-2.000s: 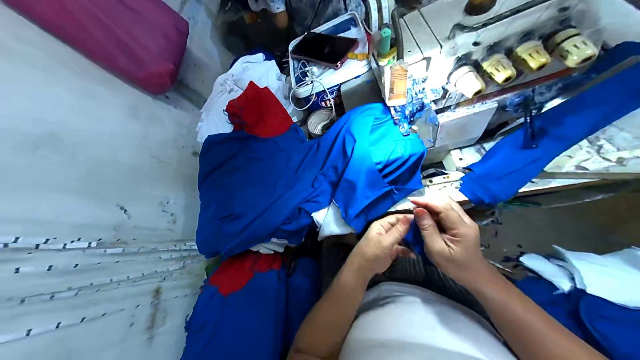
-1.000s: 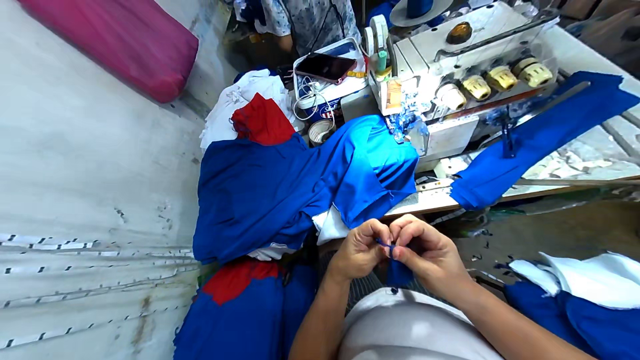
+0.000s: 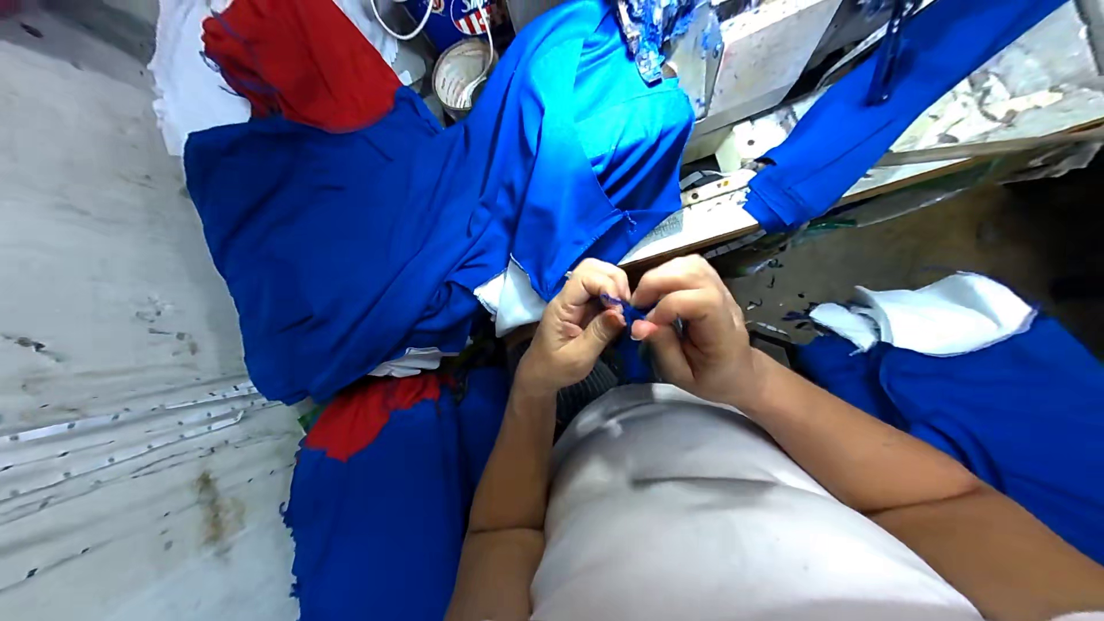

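My left hand (image 3: 582, 323) and my right hand (image 3: 694, 323) meet in front of my body, fingertips pinching a small piece of blue fabric (image 3: 630, 310) between them. More blue cloth hangs below, partly hidden by the hands. Just beyond them, a large blue garment piece (image 3: 345, 233) drapes over the table edge, with a white fabric part (image 3: 513, 297) showing under its corner. A red fabric piece (image 3: 302, 65) lies at its far end. To the right, a blue fabric strip (image 3: 862, 138) lies across the machine table.
The sewing machine (image 3: 763, 52) stands beyond the hands, on a table whose front edge (image 3: 690, 246) is close to them. Blue cloth with white parts (image 3: 992, 397) is piled at right. Blue and red cloth (image 3: 371, 517) hangs at lower left beside a pale wall (image 3: 95, 259). A tape roll (image 3: 457, 78) sits behind the garment.
The view has tilted down toward my body. My hands have come closer together since two seconds ago and still pinch the small blue fabric.
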